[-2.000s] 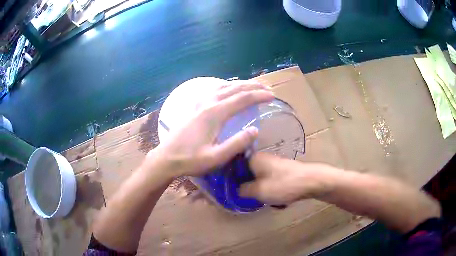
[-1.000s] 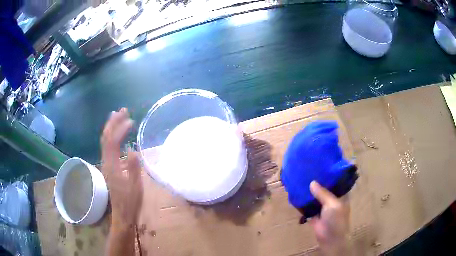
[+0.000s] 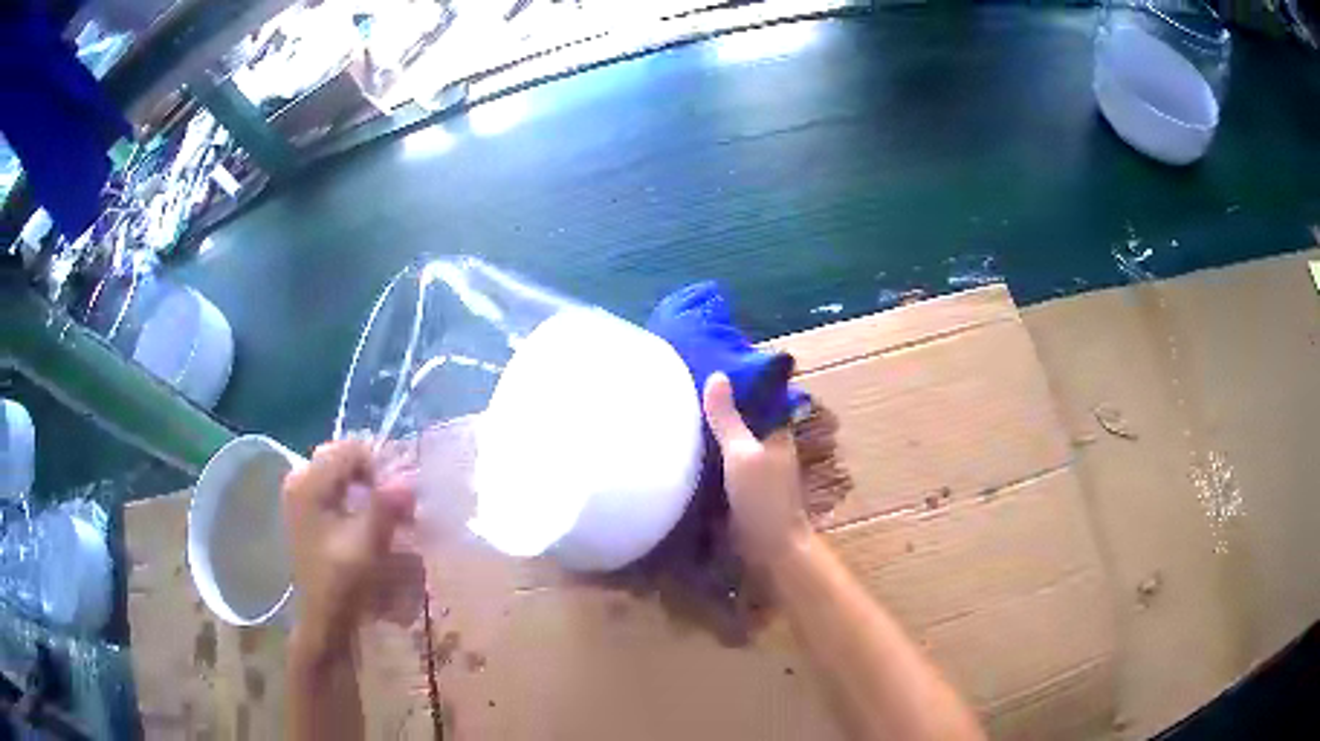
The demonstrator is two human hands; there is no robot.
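Note:
The clear container with a white base is tilted over the cardboard sheet, its clear rim towards the left and its white part to the right. My left hand has its fingers closed at the clear rim. My right hand presses the blue microfiber cloth against the right side of the white base; its fingers are partly hidden behind cloth and container. A dark wet patch shows on the cardboard beneath.
The white water bowl stands left of my left hand, by the green frame post. The green conveyor belt runs behind, with another container at upper right. More containers and film are at left. A blue cloth hangs upper left.
The container has turned from standing to tilted, rim leftward. My left hand has taken hold of its rim. My right hand has moved left with the cloth onto the white base.

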